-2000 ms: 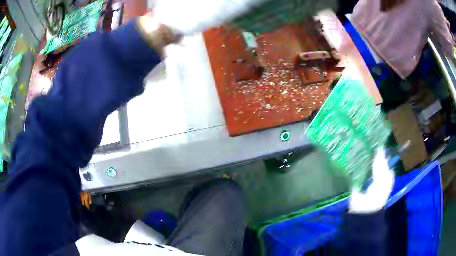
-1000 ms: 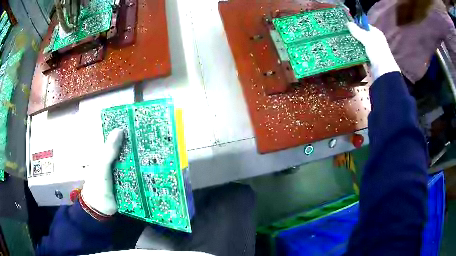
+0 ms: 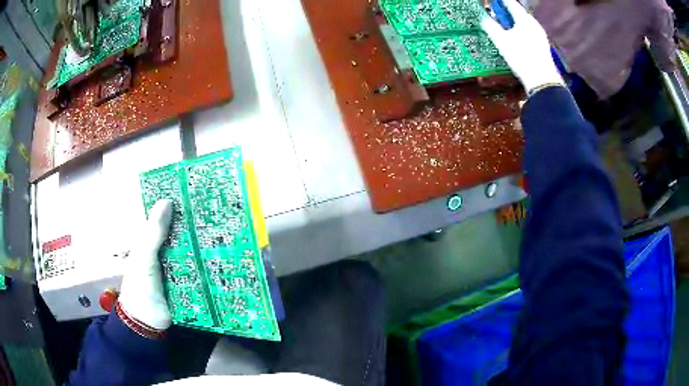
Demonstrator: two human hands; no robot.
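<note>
My left hand (image 3: 151, 271), in a white glove, holds a green PCB panel (image 3: 215, 249) by its left side above my lap, solder side up. Yellow parts (image 3: 256, 203) show along its right edge. My right hand (image 3: 523, 47), also white-gloved, is at the right edge of another PCB panel (image 3: 446, 47) seated in the right fixture. It holds blue-handled cutters (image 3: 498, 13); their jaws are not clearly visible. The right fixture stands on a red-brown base plate (image 3: 381, 177) strewn with tiny shiny bits.
A third green board (image 3: 113, 34) sits in the left fixture under a metal head (image 3: 75, 34), on another red-brown plate (image 3: 204, 68). A red button (image 3: 108, 299) and green-ringed button (image 3: 454, 202) are on the machine front. A blue bin (image 3: 476, 339) stands lower right. A person in pink (image 3: 604, 45) is upper right.
The right panel, hidden or absent from its fixture earlier, now sits there with my right hand on it. My left hand has come down, holding a panel. Since one second ago, the view has shifted slightly.
</note>
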